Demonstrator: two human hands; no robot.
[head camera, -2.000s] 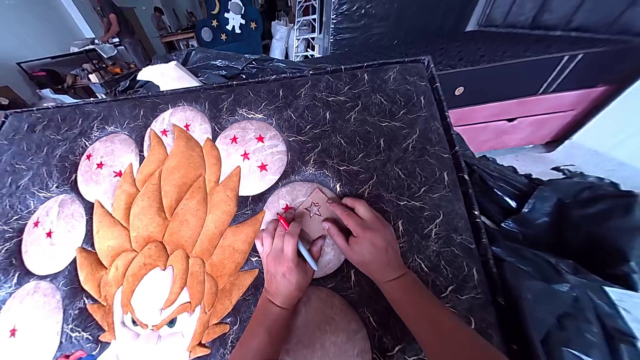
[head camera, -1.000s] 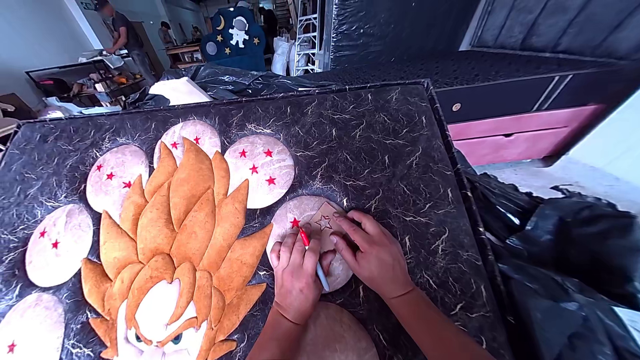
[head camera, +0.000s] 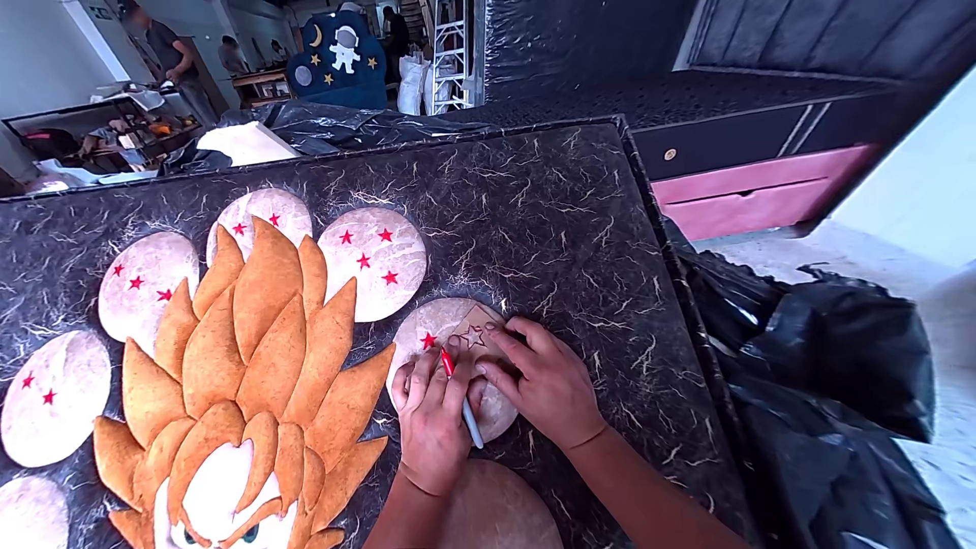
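Note:
My left hand (head camera: 436, 412) holds a marker with a red end and a grey-white barrel (head camera: 471, 422) between its fingers, over a pale padded disc (head camera: 412, 324). My right hand (head camera: 545, 381) presses a brown star stencil (head camera: 474, 332) on the same disc with its fingertips. A red star (head camera: 429, 341) lies left of the stencil. At left is a padded cartoon character's head with orange spiky hair (head camera: 274, 305), ringed by more pale discs, such as one with several red stars (head camera: 371, 267). All rest on a black marbled panel (head camera: 534, 198).
Black plastic (head camera: 846, 343) lies bunched beyond the panel's right edge. A black and pink furniture piece (head camera: 747, 198) stands at back right. Behind are a ladder (head camera: 450, 65), a blue astronaut headboard (head camera: 335, 61) and a person (head camera: 171, 57) among others. Another disc (head camera: 496, 511) lies below my hands.
Both hands stay on the same disc, with the marker held in the left and the stencil under the right fingertips. The marker's position shifts only slightly.

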